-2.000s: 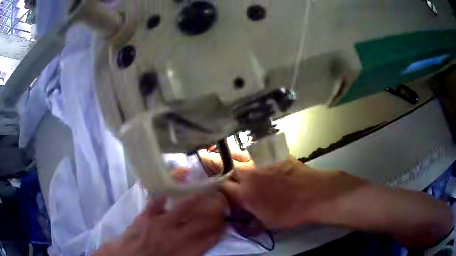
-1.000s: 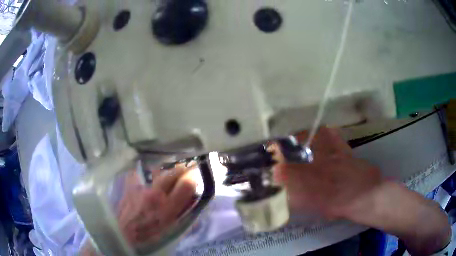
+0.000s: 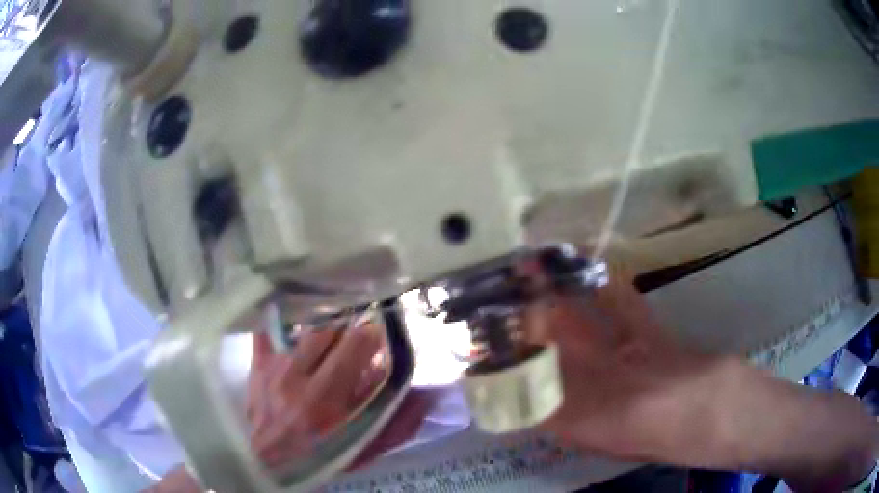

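Observation:
The cream sewing machine head [image 3: 386, 144] fills the upper middle, close to the camera. My left hand [image 3: 318, 390] shows through and beside the cream take-up lever guard [image 3: 198, 409], near the bright needle area. My right hand [image 3: 617, 356] lies right of the tension assembly with its pale knob [image 3: 514, 390]; its fingertips are hidden behind the metal parts. White cloth [image 3: 92, 327] hangs at the left, and part of it shows under the lamp glare between my hands. Whether my fingers grip the cloth is hidden or blurred.
The green control panel [image 3: 814, 164] is at the right edge of the head. A printed measuring scale [image 3: 463, 477] runs along the table's front edge. A small dark tool [image 3: 783, 206] lies below the panel. A yellow object [image 3: 867, 217] is at the right edge.
The view has moved closer to the machine head. My hands, earlier together below the guard, are now apart on either side of the needle area. More cloth shows at the left than one second ago.

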